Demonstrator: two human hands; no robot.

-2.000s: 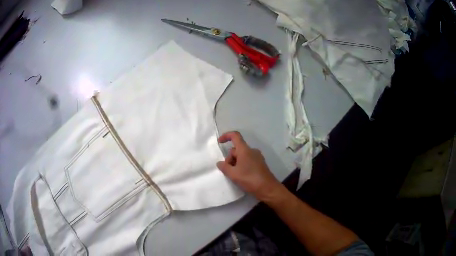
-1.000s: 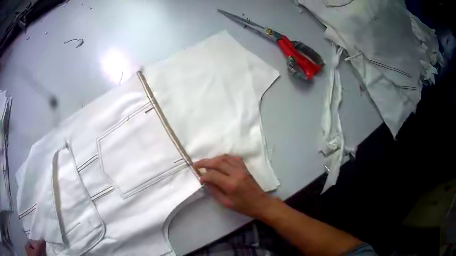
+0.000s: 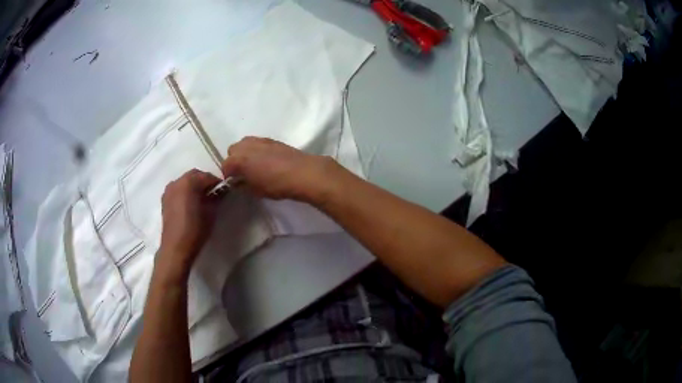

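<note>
The off-white garment panel lies on the pale grey table, with a brown-edged seam crossing it and a stitched pocket outline left of the seam. My left hand and my right hand meet at the lower end of the seam. Both pinch the panel's edge there and hold it slightly lifted and folded. A small frayed light end shows between the fingers. The exact fingertip grip is partly hidden.
Red-handled shears lie at the top, blades cut off by the frame. A white fabric strip and a draped white pile are at the right. Layered cloth edges show at far left. Plaid clothing is below the table edge.
My left hand has come in from the lower left to the seam end, beside my right hand. The panel edge there is now lifted. The view has shifted, so the shears sit higher.
</note>
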